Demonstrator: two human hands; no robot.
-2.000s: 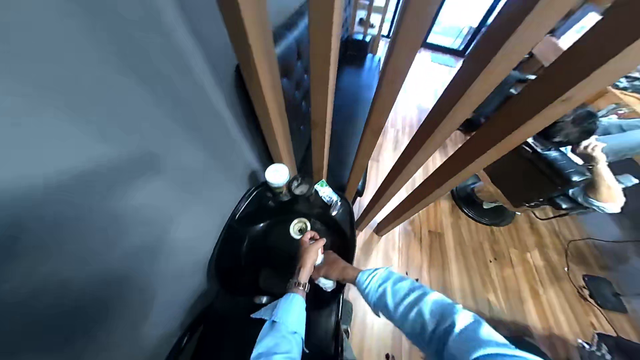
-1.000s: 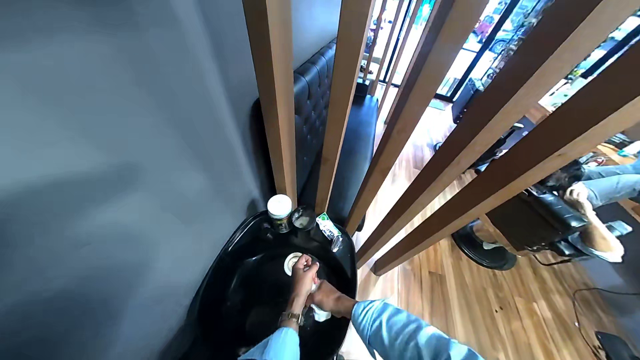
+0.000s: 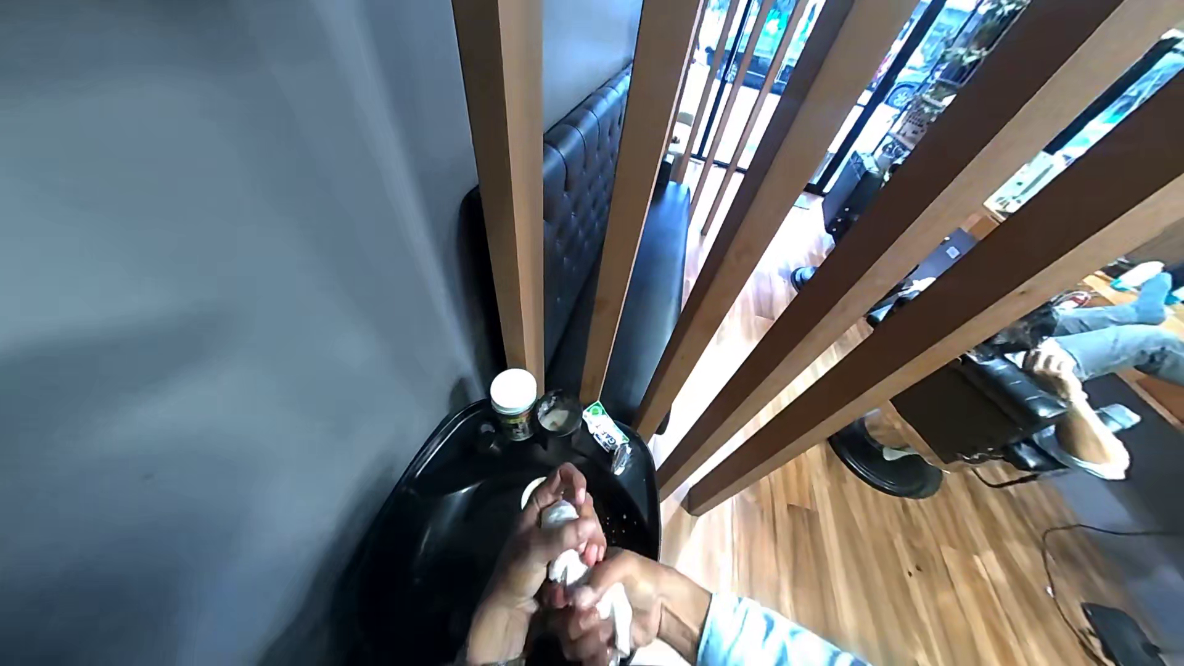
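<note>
Over a black shampoo basin (image 3: 444, 518), my left hand (image 3: 546, 546) grips the upper part of a twisted white cloth (image 3: 566, 566). My right hand (image 3: 615, 601) closes round its lower part, close against the left, and some white hangs out below the fingers. A pale round piece (image 3: 530, 492) in the basin shows partly behind my left hand. On the rim beyond stand a jar with a white lid (image 3: 513, 403) and a small dark bowl (image 3: 559, 413) with pale residue. Beside them lie a white and green packet (image 3: 604, 426) and a small clear item (image 3: 621, 459).
Slanting wooden slats (image 3: 786, 370) rise just beyond the basin, and a grey wall (image 3: 231, 324) runs along the left. Behind the slats is a black tufted bench (image 3: 647, 296). At right, a person (image 3: 1091, 416) sits in a black salon chair (image 3: 980, 407); a cable (image 3: 1045, 555) crosses the floor.
The view has shifted, with the basin now lower in the frame. Both hands stay together on the white cloth over the basin.
</note>
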